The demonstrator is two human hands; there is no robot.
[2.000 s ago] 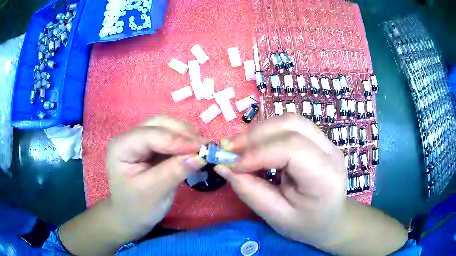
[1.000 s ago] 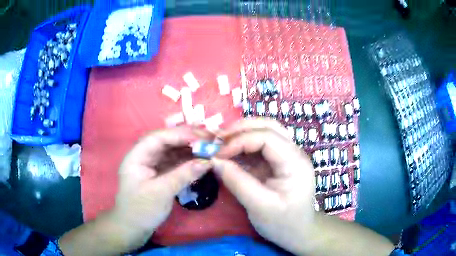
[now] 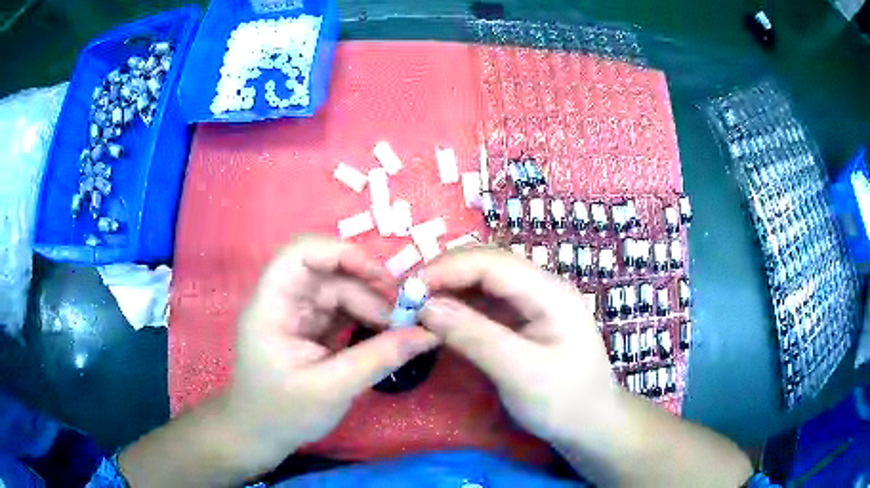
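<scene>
My left hand (image 3: 310,334) and my right hand (image 3: 525,334) meet over the middle of the red-pink mat (image 3: 258,181). Between their fingertips they hold one small cylindrical unit (image 3: 410,303), bluish-silver with a white end at the top. It stands tilted, and the fingers hide part of it. A black round dish (image 3: 408,374) lies below the hands, mostly covered by them. White flat sleeves (image 3: 382,195) lie in a loose pile just beyond the fingers. The clear blister tray (image 3: 582,95) lies on the right of the mat, with silver-black units in its nearer rows.
A large blue bin (image 3: 157,186) with silver cylinders and a smaller blue bin (image 3: 329,57) with white rings stand far left. White tissue (image 3: 143,291) lies below them. A second blister tray (image 3: 787,238) and a small blue container (image 3: 854,195) are at right. A black object (image 3: 760,29) stands far right.
The unit between my fingers has turned from lying level to a tilted, more upright pose with its white end up. The camera view has also shifted.
</scene>
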